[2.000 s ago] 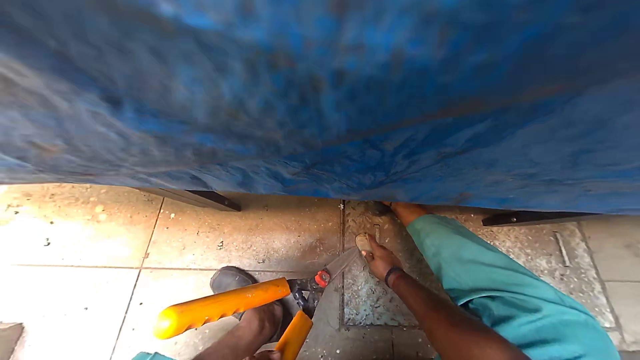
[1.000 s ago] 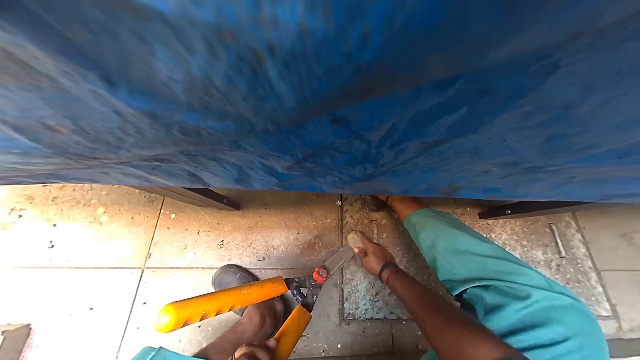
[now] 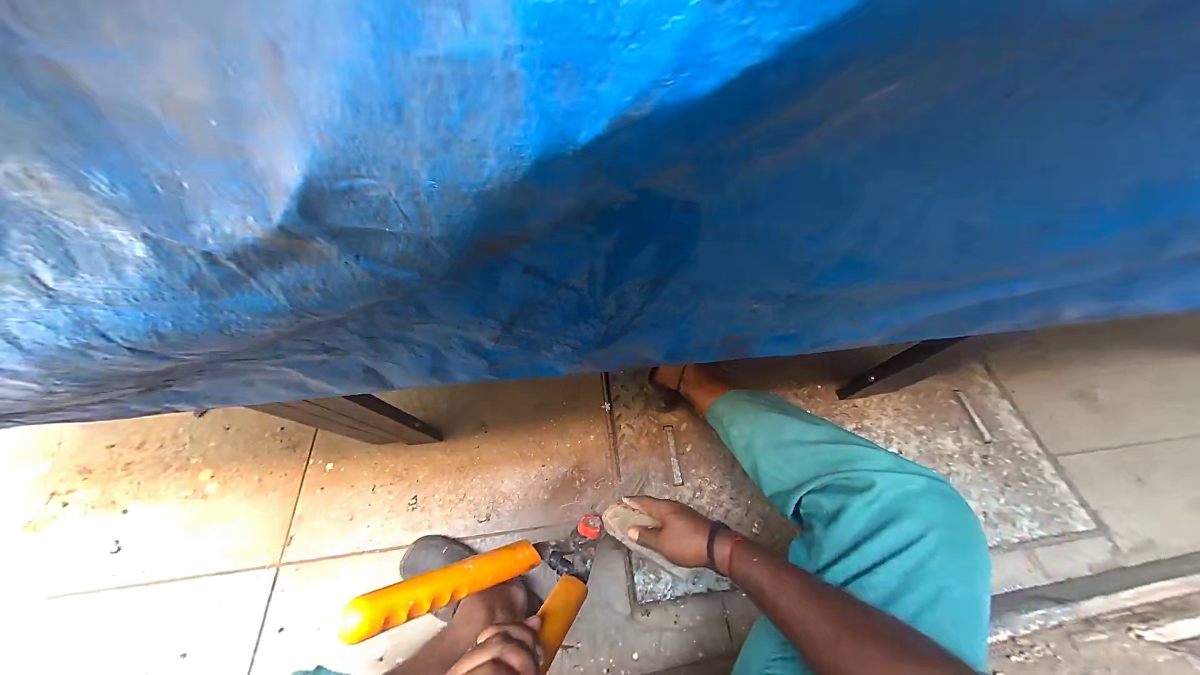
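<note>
In the head view, hedge shears with orange grips (image 3: 441, 591) and a red pivot knob (image 3: 590, 526) are low in the middle. My left hand (image 3: 502, 649) is closed around the lower orange grip, partly cut off by the bottom edge. The other grip crosses above my left foot and is not held. My right hand (image 3: 680, 532), with dark and red bands at the wrist, holds a flat, pale stone (image 3: 626, 523) close beside the red knob. The stone and fingers partly hide the blades, and I cannot tell exactly where the stone touches them.
A large blue tarpaulin (image 3: 600, 206) hangs across the upper view. Dark legs or supports (image 3: 394, 419) stick out below it on both sides. My right leg in green trousers (image 3: 872, 506) reaches under it. Floor tiles and a speckled slab (image 3: 1012, 469) lie beneath; a raised ledge (image 3: 1106, 595) runs at right.
My right hand and the stone have moved from farther out along the blade to beside the red knob. My left hand stays on the lower grip. The view has tilted slightly.
</note>
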